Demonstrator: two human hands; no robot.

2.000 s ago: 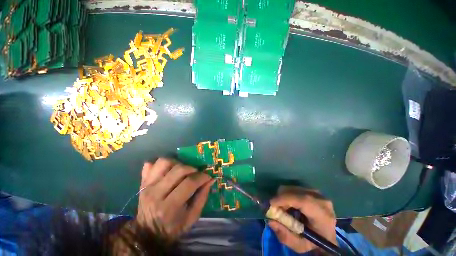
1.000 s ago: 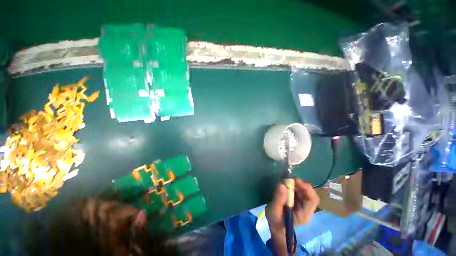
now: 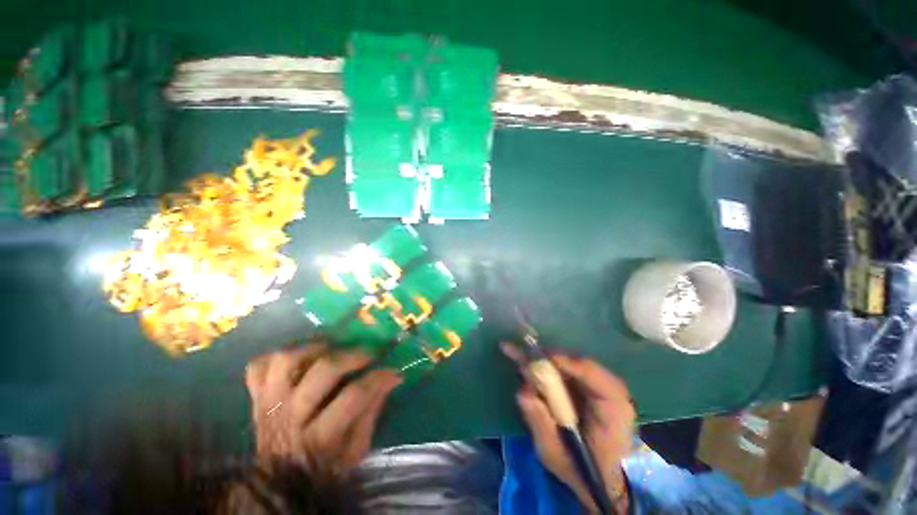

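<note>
The green PCB panel [image 3: 457, 318] lies turned at an angle in front of me, with orange flex circuits [image 3: 442, 345] along its centre seam. My left hand [image 3: 320, 400] is at its lower left edge, fingers bent and gripping the edge; the fingertips are blurred. A short thin silvery strand, which looks like solder wire [image 3: 273, 409], shows at this hand. My right hand [image 3: 588, 407] is shut on the soldering iron [image 3: 553, 390] by its tan collar. The iron's blurred tip points up and left, right of the panel and not touching it.
A loose orange flex circuit pile [image 3: 206, 256] lies left. Plain green waiting panels [image 3: 377, 151] stand at top centre, finished panels [image 3: 106, 121] at upper left. A whitish cup [image 3: 649, 302] with silvery bits is at right. Plastic bags [image 3: 875, 347], a black box [image 3: 794, 226] and a cardboard box [image 3: 759, 443] are farther right.
The iron went from over the panel into the cup, and is now out of it, back left. The panel is turned and farther from my body than at first. The camera view swung right, then partly back.
</note>
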